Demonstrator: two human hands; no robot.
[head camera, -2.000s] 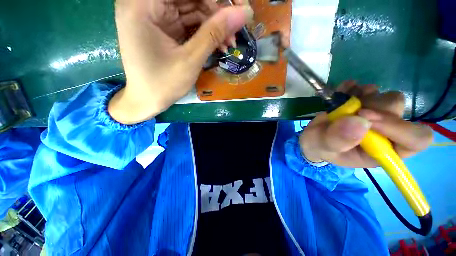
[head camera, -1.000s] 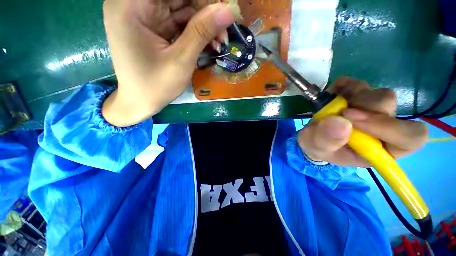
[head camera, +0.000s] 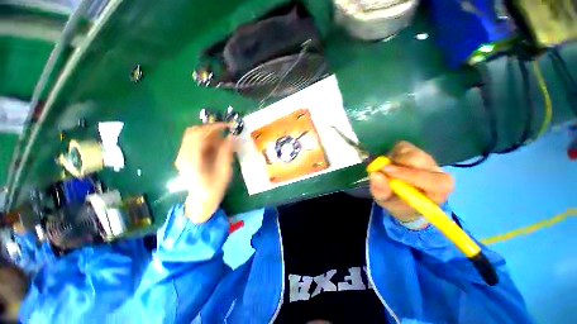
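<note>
The orange-brown fixture (head camera: 302, 161) lies on a white pad (head camera: 332, 104) near the front edge of the bench. Its round central seat shows, and no black board can be made out in it. My left hand (head camera: 205, 163) is left of the pad, its fingertips beside several small round boards (head camera: 235, 120). The hand is blurred, and whether it holds a board or tweezers cannot be told. My right hand (head camera: 411, 180) holds the yellow soldering iron (head camera: 422, 205) like a pen, its metal tip over the right part of the pad.
A black fume fan (head camera: 278, 69) stands behind the pad, with a whitish round object (head camera: 375, 16) and a blue box (head camera: 465, 28) to its right. At left are a tape roll (head camera: 84, 157), a white tissue (head camera: 111, 144), and a spool stand (head camera: 120, 217). Another blue sleeve shows lower left.
The view has pulled back and tilted, showing more bench. My left hand has left the fixture for the boards at left. The black board no longer shows on the fixture. The iron is away from it.
</note>
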